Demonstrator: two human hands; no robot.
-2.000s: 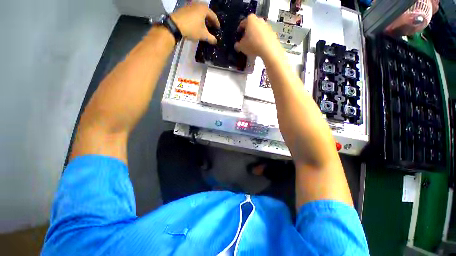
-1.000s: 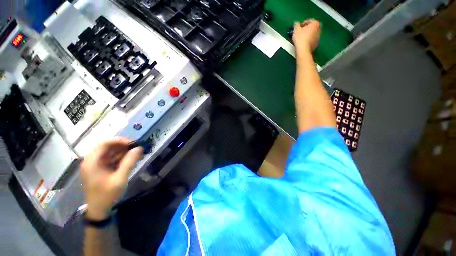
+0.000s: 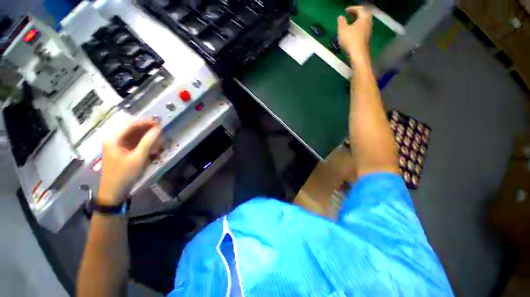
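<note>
My right hand point(image 3: 355, 33) is over the green conveyor belt point(image 3: 386, 43), its thumb and forefinger apart; I see nothing held in it. A small black part point(image 3: 317, 29) lies on the belt left of the hand, and another point(image 3: 335, 43) lies close beside it. My left hand point(image 3: 125, 159) is over the front edge of the white machine point(image 3: 194, 110), fingers curled and blurred; whether it holds a small part cannot be told. The right black fixture point(image 3: 122, 55) and left black fixture point(image 3: 24, 125) are on the machine bed.
A stack of black blister trays point(image 3: 232, 29) stands between machine and belt. A red button point(image 3: 185, 96) is on the machine front. A white label point(image 3: 297, 47) is at the conveyor edge. A filled parts tray point(image 3: 411, 148) and a cardboard box point(image 3: 319, 185) are below.
The view has swung right from the machine to the conveyor. Both hands left the left fixture; my right hand reached over the belt and its fingers have since spread. My left hand is at the machine front.
</note>
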